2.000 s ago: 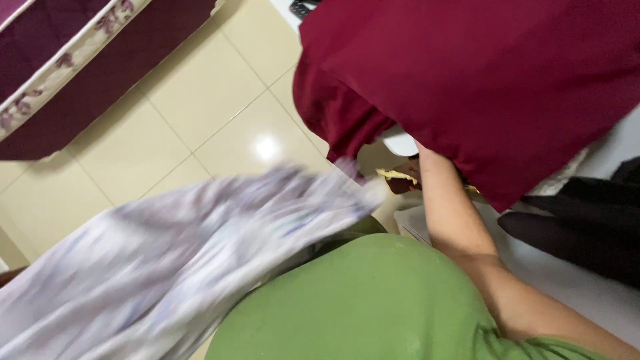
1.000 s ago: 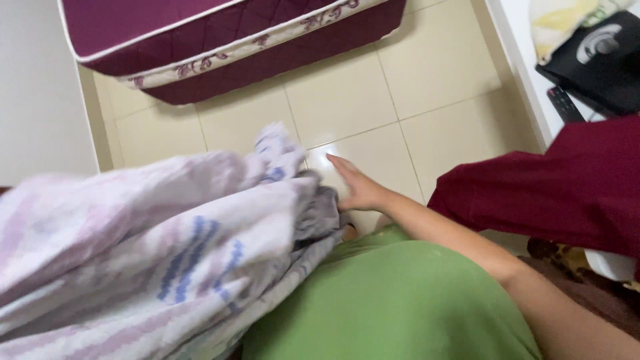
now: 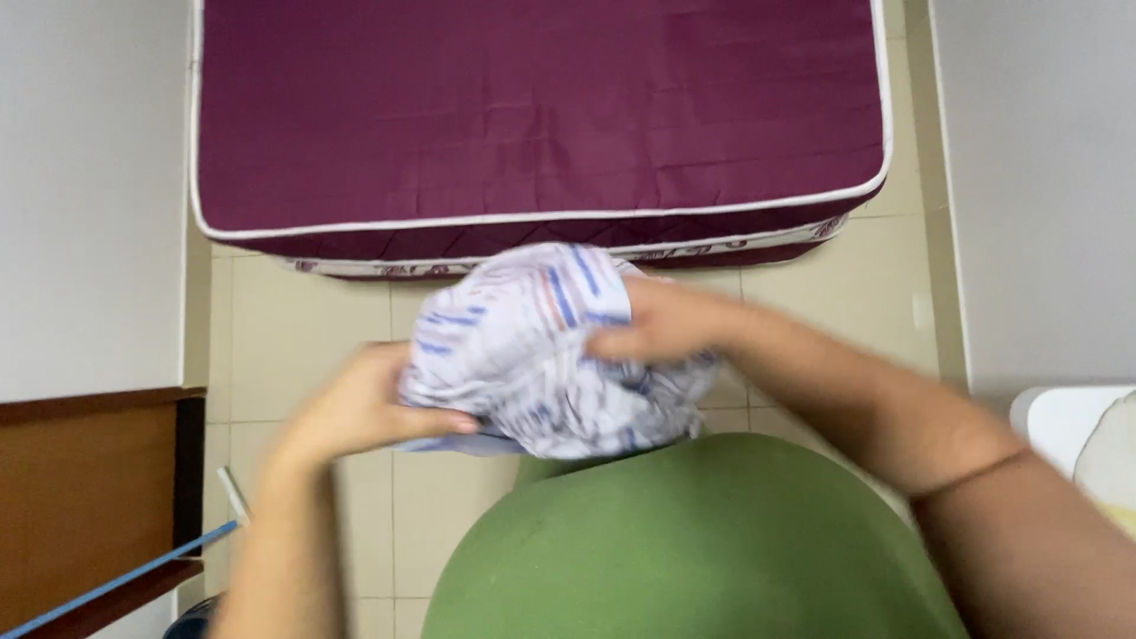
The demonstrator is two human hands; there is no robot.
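Note:
A bunched white cloth [image 3: 524, 355] with blue and purplish streaks is held between my two hands, in front of my green shirt. My left hand [image 3: 382, 399] grips its left side, with the thumb on top near the lower edge. My right hand [image 3: 657, 319] is on its upper right, blurred, with fingers and thumb over the fabric. The fingers under the cloth are hidden. Just beyond the cloth lies the near edge of a maroon mattress [image 3: 532, 115] with white piping.
Pale floor tiles [image 3: 302, 337] show around the mattress, between white walls. At the left stand a brown wooden piece of furniture [image 3: 89, 497] and a blue pole [image 3: 124, 577] with a white end. A white rounded surface [image 3: 1047, 417] is at the right edge.
The view has swung to face the mattress. The cloth, spread long at the left before, is now bunched up. My right hand, apart from the cloth's end one second ago, is now on it.

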